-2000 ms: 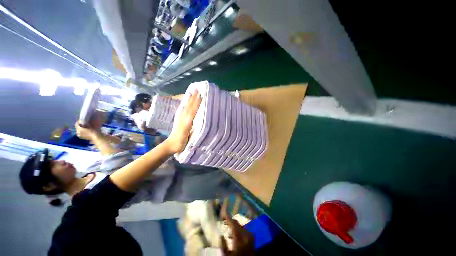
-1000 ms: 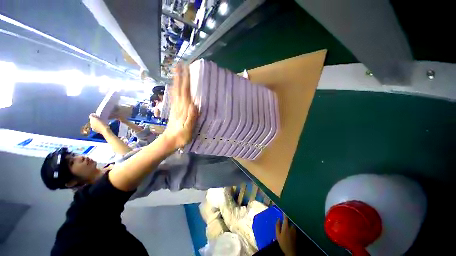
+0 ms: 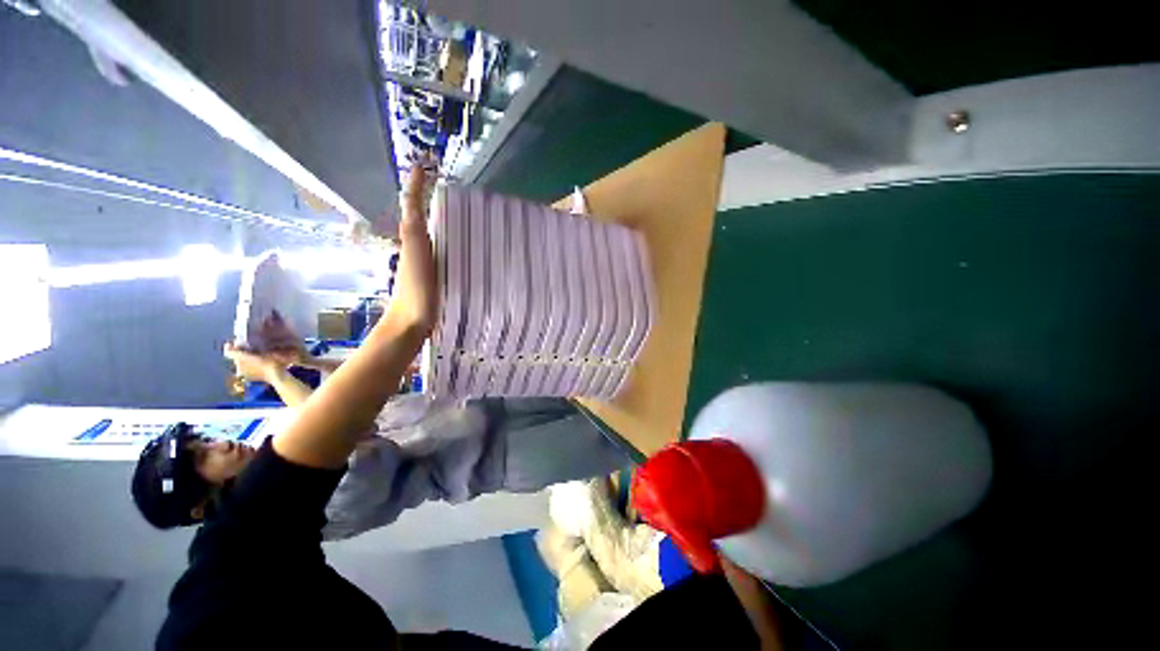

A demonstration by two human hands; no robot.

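A tall stack of pale lilac housings (image 3: 547, 299) lies sideways in the tilted view, its base on a tan cardboard sheet (image 3: 687, 274). Small dark openings run in a line along its side. My left hand (image 3: 417, 248) reaches from the lower left and lies flat against the stack's outer end face, seen edge-on; its palm side is hidden. My right hand (image 3: 751, 608) shows only in part at the bottom edge, below the bottle's red cap, so its fingers are unclear. A small white tip (image 3: 579, 201) shows behind the stack.
A large white bottle (image 3: 865, 477) with a red cap (image 3: 700, 496) stands on the green bench (image 3: 916, 293), close to the camera. A grey-white post (image 3: 712, 76) and shelf cross the top. A coworker in a dark cap (image 3: 165, 477) lifts a pale housing (image 3: 263, 299). Cream crumpled bundles (image 3: 592, 547) lie below.
The view has shifted and turned, so the bottle looks closer and further left. My left hand stays at the stack's end, now seen edge-on. My right hand is now partly behind the bottle.
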